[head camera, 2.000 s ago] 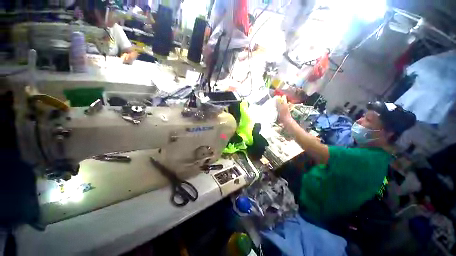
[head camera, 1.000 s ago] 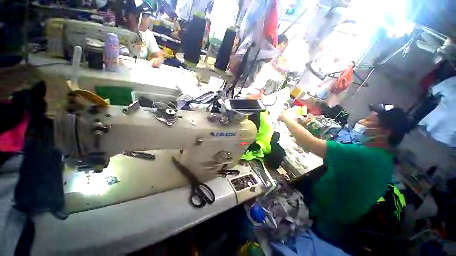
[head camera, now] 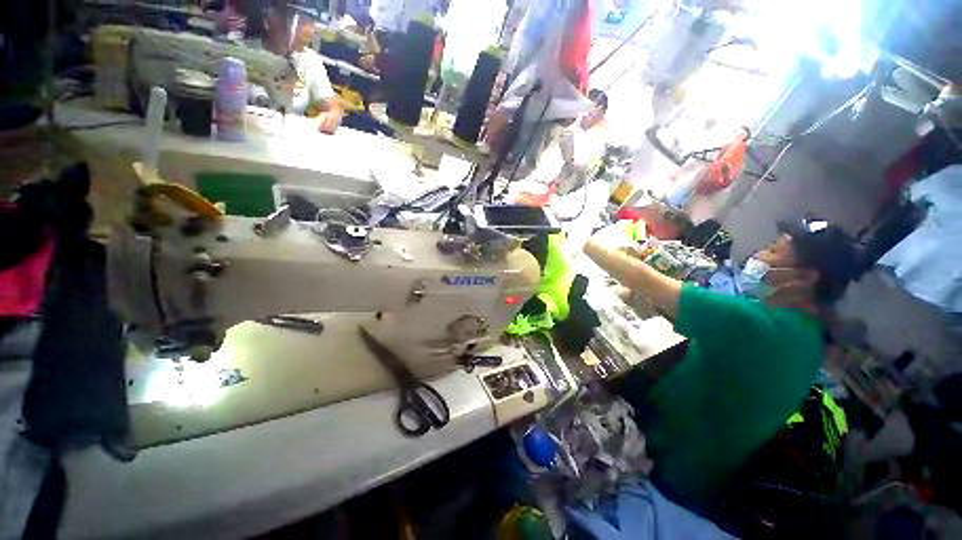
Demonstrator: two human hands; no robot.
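Observation:
Neither of my hands is in the picture. The cream sewing machine (head camera: pixel 327 276) with JACK lettering stands in front of me, its needle light shining on the bed at the left. Large black-handled shears (head camera: pixel 406 390) lie on the machine bed. A small dark tool (head camera: pixel 292 323) lies under the machine arm. Dark snips (head camera: pixel 482 361) lie beside the parts tray (head camera: pixel 514 382), which holds small metal bits. A black garment (head camera: pixel 79 338) with a pink part (head camera: pixel 26 276) hangs at the left edge, partly cut off.
A phone (head camera: pixel 515 218) lies on top of the machine. Neon yellow-green fabric (head camera: pixel 551 290) is behind the machine end. A blue-capped bottle (head camera: pixel 539 447), crumpled clear plastic (head camera: pixel 603 435) and light-blue garments (head camera: pixel 643 514) are beyond the table. A coworker in green (head camera: pixel 738 369) sits at the right, arm reaching forward.
The view has swung left, so the machine sits further right and the black-and-pink garment shows at the left. The coworker's arm has shifted slightly.

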